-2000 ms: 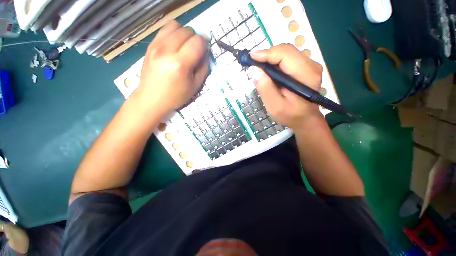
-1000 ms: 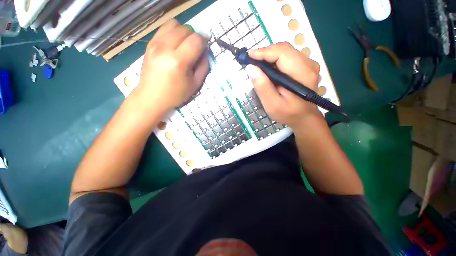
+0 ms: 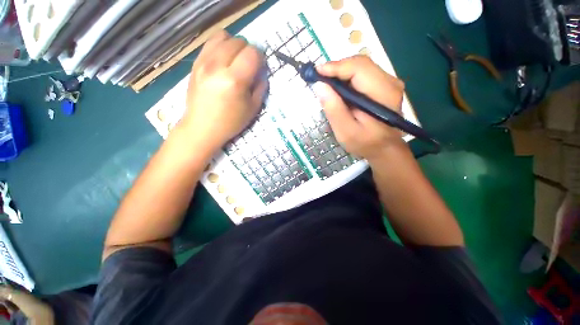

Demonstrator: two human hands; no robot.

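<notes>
The white soldering pallet [image 3: 215, 192] with round tan holes along its edges lies tilted in front of me. It holds PCB panels [image 3: 275, 166] in rows with green edge strips. My right hand [image 3: 364, 106] grips the soldering iron [image 3: 364, 101] like a pen, its metal tip over the upper panels. My left hand [image 3: 226, 86] is closed over the left part of the pallet, near the iron tip. A thin solder wire runs from the left towards it. The fingertips and what they pinch are mostly hidden behind the hand.
Stacked pallets [image 3: 105, 38] stand at upper left above a brown board [image 3: 191, 49]. A blue bin [image 3: 11, 130] and small loose pieces [image 3: 65, 95] lie left. Pliers [image 3: 455, 73], a white round container [image 3: 464, 9] and a black box [image 3: 523, 32] are at right. Another person's hand [image 3: 28, 306] shows lower left.
The pliers, container and pallet's right edge appear shifted slightly left, while the left-side items sit slightly lower and further right. Both hands stay over the upper panels, the left elbow a little further right.
</notes>
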